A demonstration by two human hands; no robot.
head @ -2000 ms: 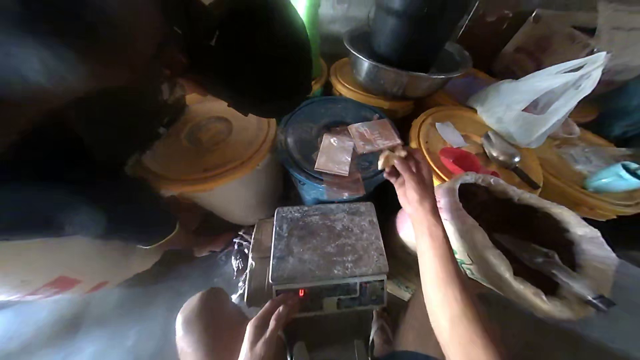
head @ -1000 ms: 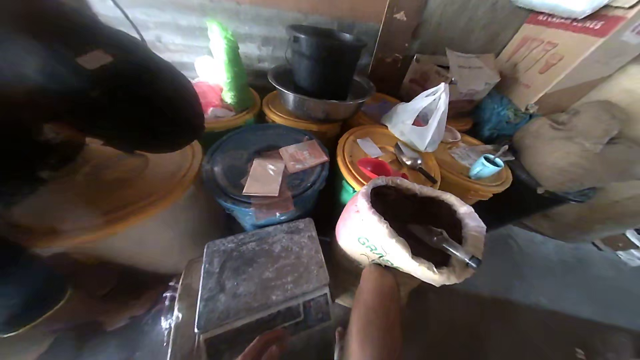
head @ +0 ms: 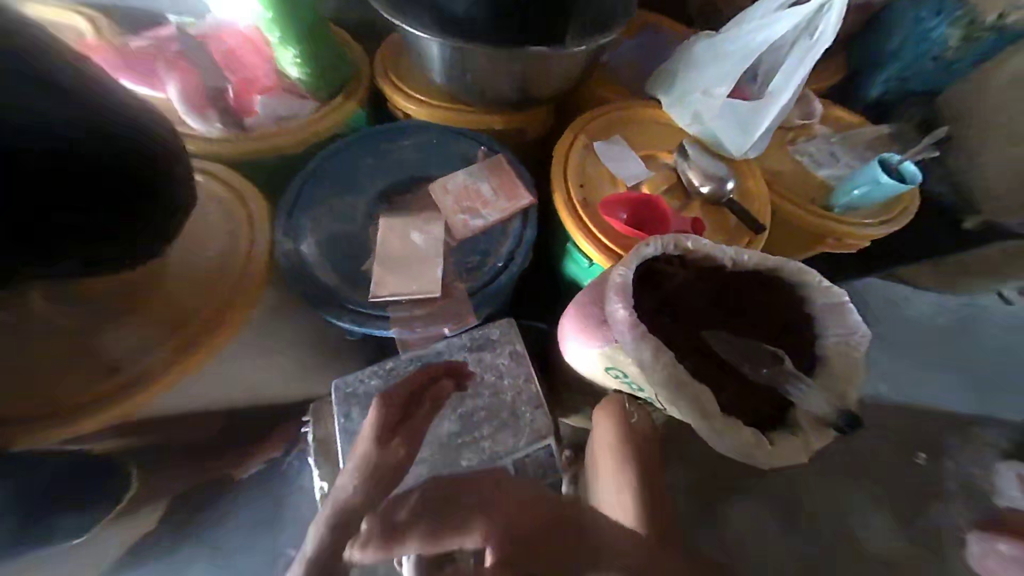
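Observation:
My left hand [head: 408, 416] hangs over the metal plate of a weighing scale [head: 496, 392], its fingers loosely bent and nothing seen in them. My right hand [head: 472, 512] reaches across the scale's front, blurred, its fingers partly hidden; whether it holds anything cannot be told. Behind the scale, flat plastic packets [head: 408, 256] lie on a dark blue bucket lid [head: 328, 232]. To the right stands an open sack [head: 592, 336] of dark brown powder [head: 720, 312], with a clear plastic scoop [head: 752, 364] resting in it.
On an orange lid [head: 576, 152] lie a red scoop [head: 640, 212], a metal spoon [head: 704, 172] and a white plastic bag [head: 720, 88]. A light blue cup [head: 872, 184] lies further right. A metal basin [head: 496, 68] stands behind. A person's dark head [head: 88, 160] blocks the left.
Two seconds ago my right hand was raised near the orange lid with a small thing in its fingers; now it is low, before the scale. My left hand has moved from the scale's display to over its plate.

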